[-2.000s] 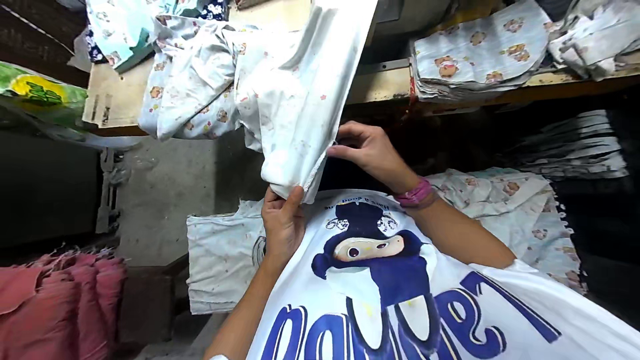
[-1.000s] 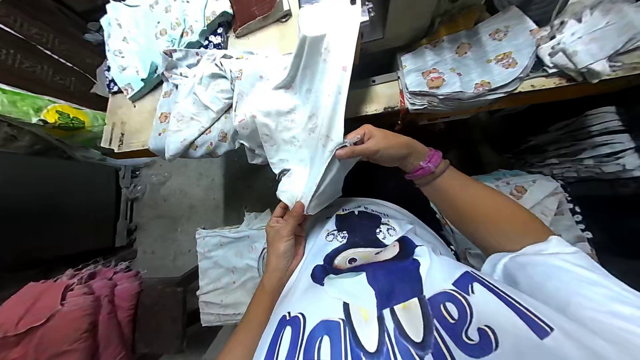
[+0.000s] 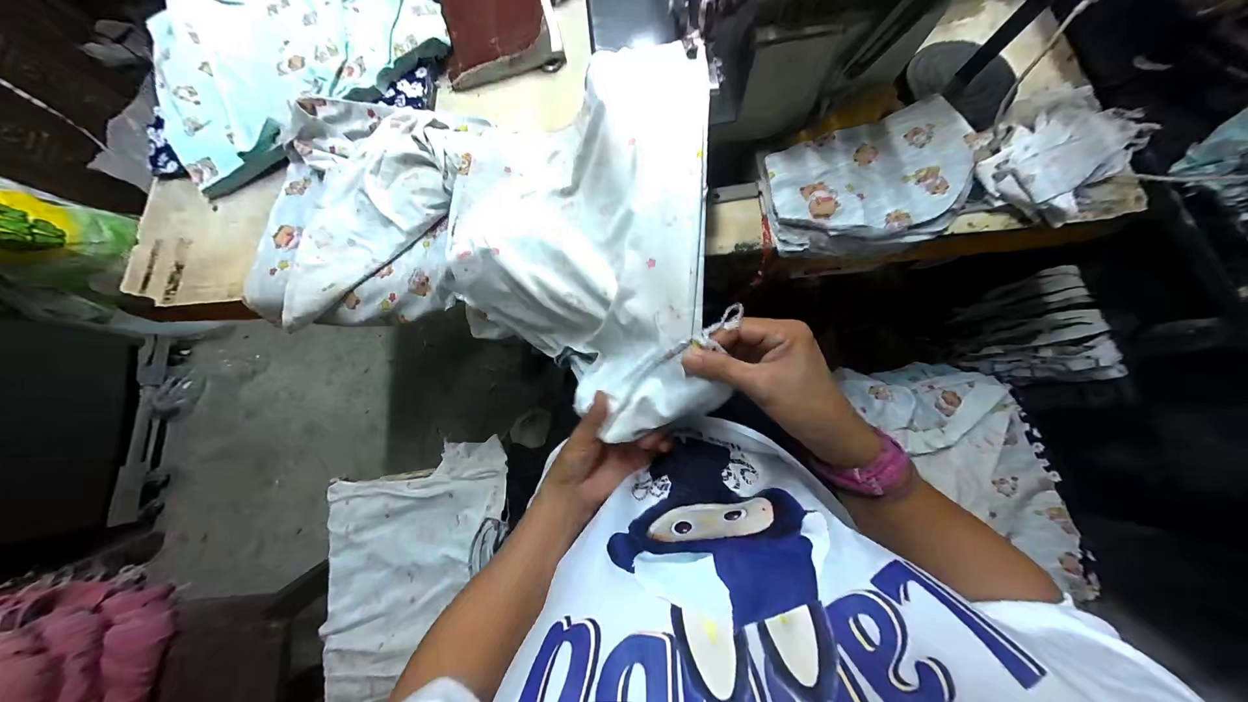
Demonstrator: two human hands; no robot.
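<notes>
A pale printed cloth (image 3: 634,224) runs from the sewing machine (image 3: 717,58) at the top middle down to my hands, with its bunched part lying over the table edge on the left. My left hand (image 3: 595,463) holds the cloth's lower end, thumb on top and fingers underneath, partly hidden. My right hand (image 3: 770,366) pinches the cloth's right edge between thumb and fingers, where a thin twisted strip of fabric (image 3: 726,320) sticks up. A pink band is on the right wrist.
Stacked bear-print pieces (image 3: 868,180) and crumpled scraps (image 3: 1048,146) lie on the table at right. Mint printed cloth (image 3: 283,68) is at upper left, beside a dark red block (image 3: 495,39). White cloth (image 3: 400,556) hangs at lower left, near pink bundles (image 3: 88,634). More printed cloth (image 3: 975,458) is at right.
The lower end of the cloth, spread between my hands a second ago, is now folded over and bunched. A twisted strip now shows at my right fingertips.
</notes>
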